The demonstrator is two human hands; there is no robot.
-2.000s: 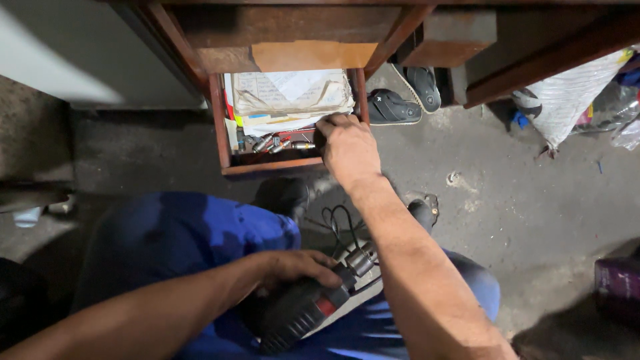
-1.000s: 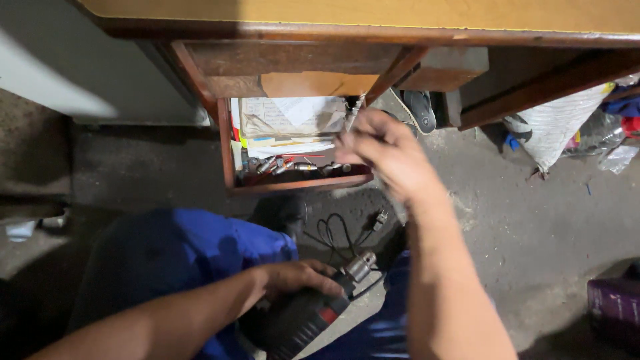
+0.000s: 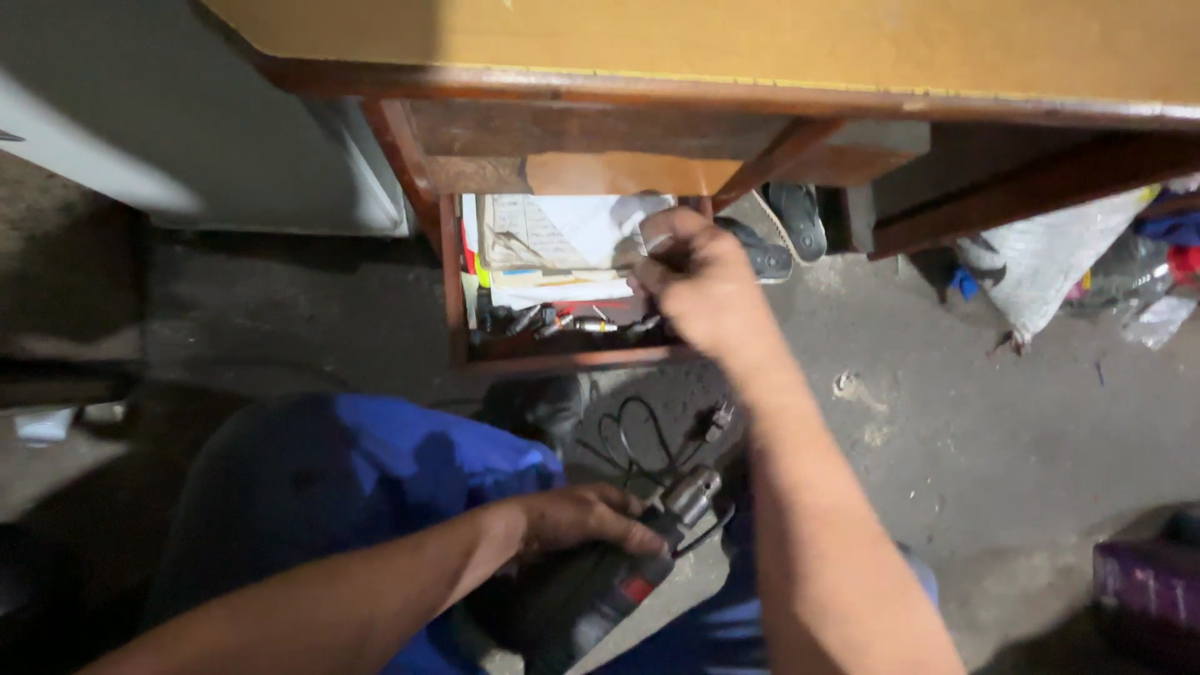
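My left hand grips a black corded power drill near its metal chuck, above my lap. My right hand is over the right side of an open wooden drawer, its fingers bent; blur hides whether something small is between them. In the drawer lie papers with handwriting at the back and several small metal and coloured items along the front. The drill's cord loops on the floor, its plug below the drawer's right corner.
The yellow-topped wooden desk spans the top of the view. Dark sandals lie right of the drawer. Farther right are a white sack and plastic bottles. A pale cabinet stands at left, a purple object at lower right.
My right hand was at the drawer's front right corner, rose with a thin, long item in its fingers, and is now back over the drawer. The view shows more of the desktop.
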